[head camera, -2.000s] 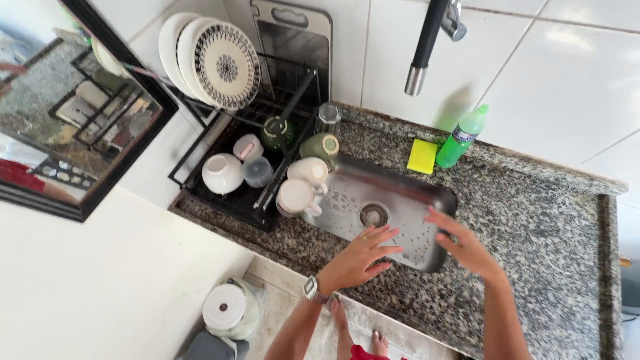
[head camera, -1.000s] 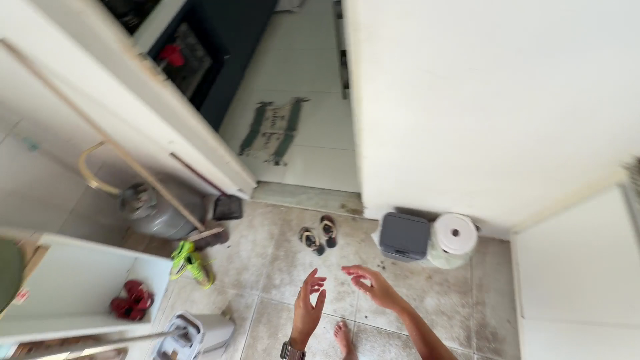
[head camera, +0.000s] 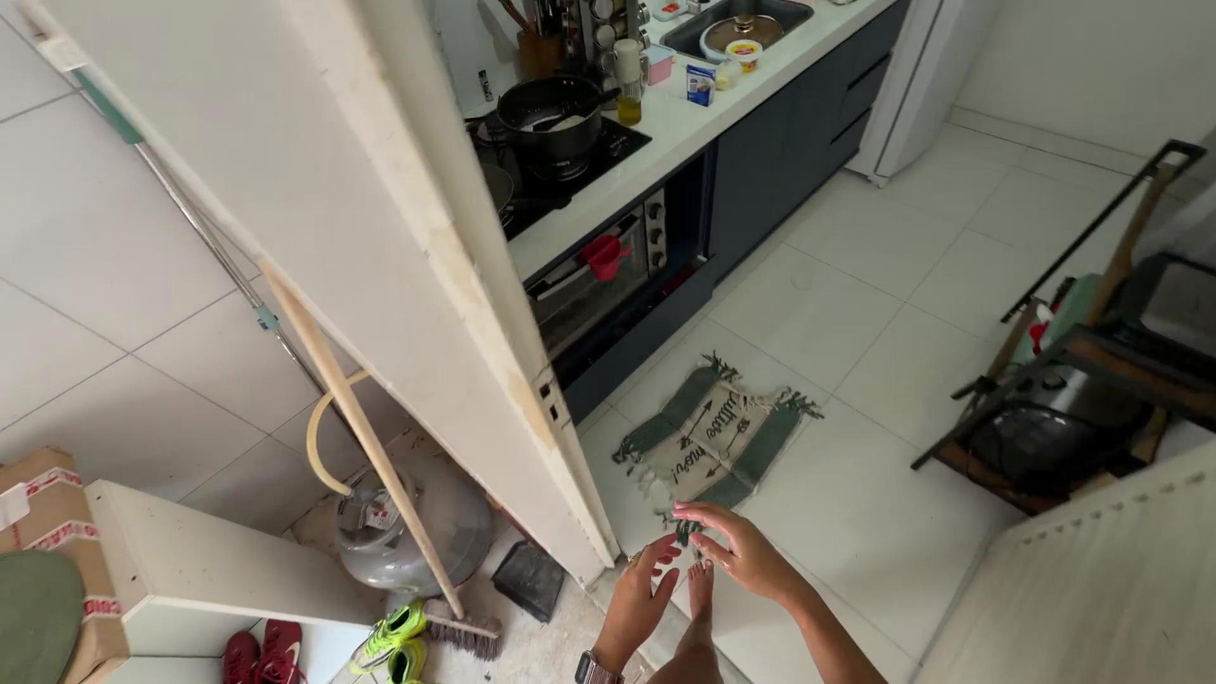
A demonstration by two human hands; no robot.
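My left hand [head camera: 643, 591], with a watch on the wrist, is held out low in the middle with its fingers apart and nothing in it. Close on its right, my right hand [head camera: 746, 556] is also empty, its fingers spread and bent toward the left one. Both hover above the doorway floor, nearest to a fringed green and cream rug [head camera: 717, 437] that bears writing. One bare foot [head camera: 700, 589] shows between the hands.
A door frame [head camera: 475, 313] stands at the left, beside a broom [head camera: 370, 446], a gas cylinder [head camera: 418, 532], a dustpan [head camera: 529, 579] and shoes. Beyond are a counter [head camera: 617, 171] with a black pan [head camera: 551, 114], an open drawer [head camera: 636, 332] and, at the right, a rack [head camera: 1073, 399] with appliances.
The view has swung from the granite sink to the utility floor and now to the kitchen doorway. My hands stay raised and empty; they are closer together than at the sink.
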